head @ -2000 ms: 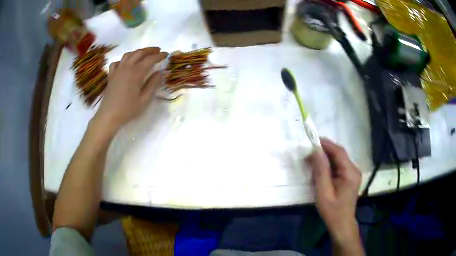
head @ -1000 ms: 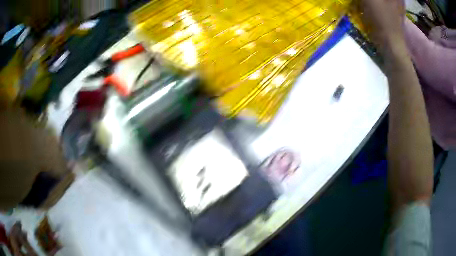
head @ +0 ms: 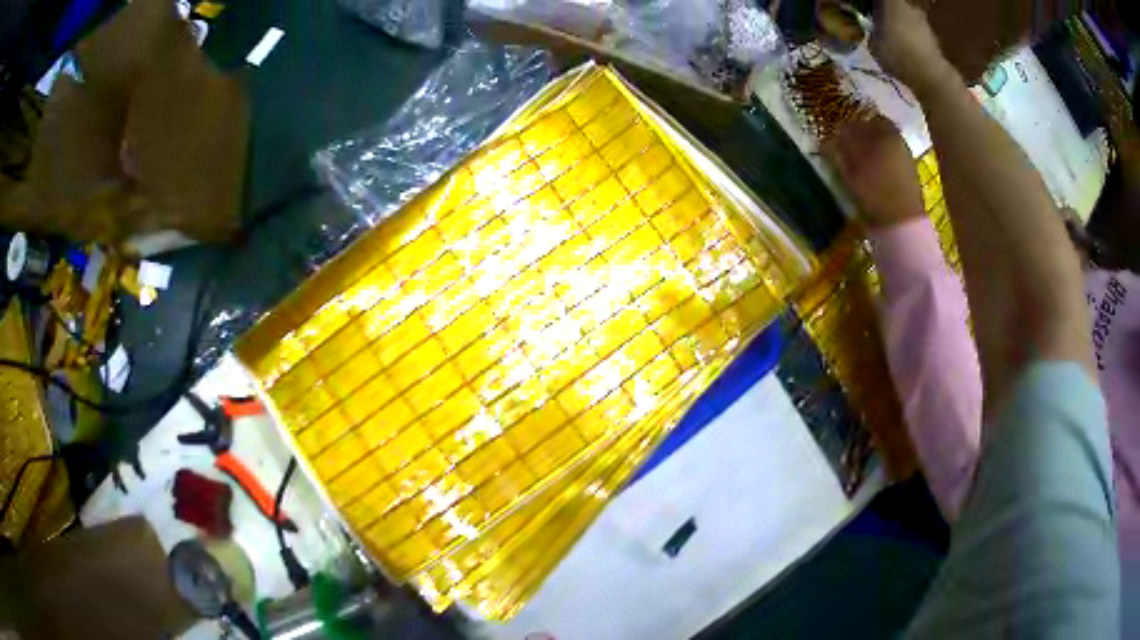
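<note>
A large stack of shiny yellow gridded sheets (head: 525, 325) lies in the middle of the view, fanned at its lower edge. My right arm, in a grey-green sleeve, reaches up the right side past the stack. My right hand (head: 909, 40) is small and blurred near the top edge, beside a round brownish object (head: 840, 21); its fingers and anything in them are unclear. A pile of reddish-brown wire leads (head: 823, 94) lies just below that object. My left hand is out of the picture.
Another person's hand (head: 875, 163) and pink sleeve are beside my arm, near the wires. Red-orange-handled cutters (head: 256, 481), a dark red block (head: 203, 503) and a silver-green reel (head: 319, 610) are lower left. Clear plastic bags (head: 431, 119) and brown cardboard (head: 138, 138) lie beyond.
The view has swung right from the wires and toothbrush to the yellow sheets. My right arm has reached out to the upper right; my left hand has left the picture.
</note>
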